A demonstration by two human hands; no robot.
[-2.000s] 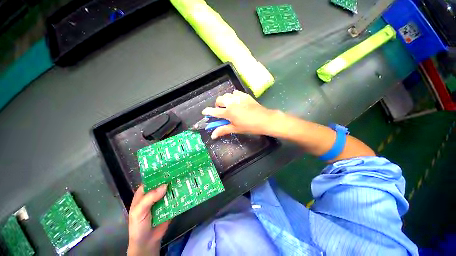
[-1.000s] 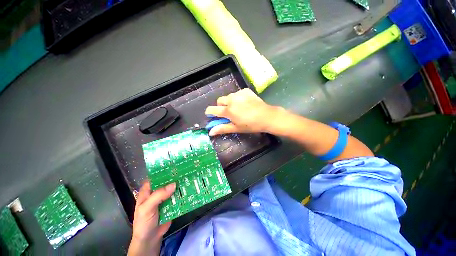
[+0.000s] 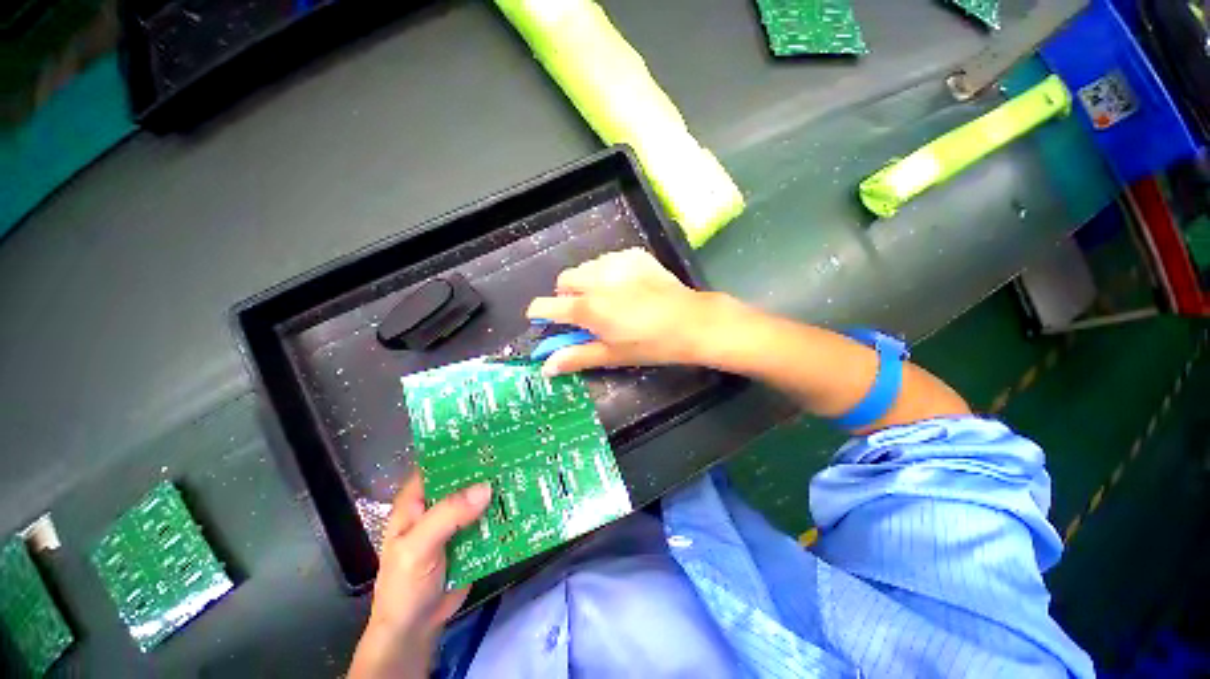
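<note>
My left hand grips a green circuit board by its lower left edge, thumb on top, and holds it tilted over the black work tray. My right hand is shut on blue-handled side cutters, whose jaws are at the board's far edge; whether they touch it is hard to tell. A black oval brush-like block lies in the tray behind the board. Pale specks lie on the tray bottom.
Two boards lie at lower left, two others at top right. A yellow-green roll touches the tray's right corner; a shorter one lies right. A blue bin stands far right. A second black tray is at upper left.
The held board and my left hand have moved to the right. The cutters have shifted slightly left along the board's far edge. The board on the belt at the top has moved right.
</note>
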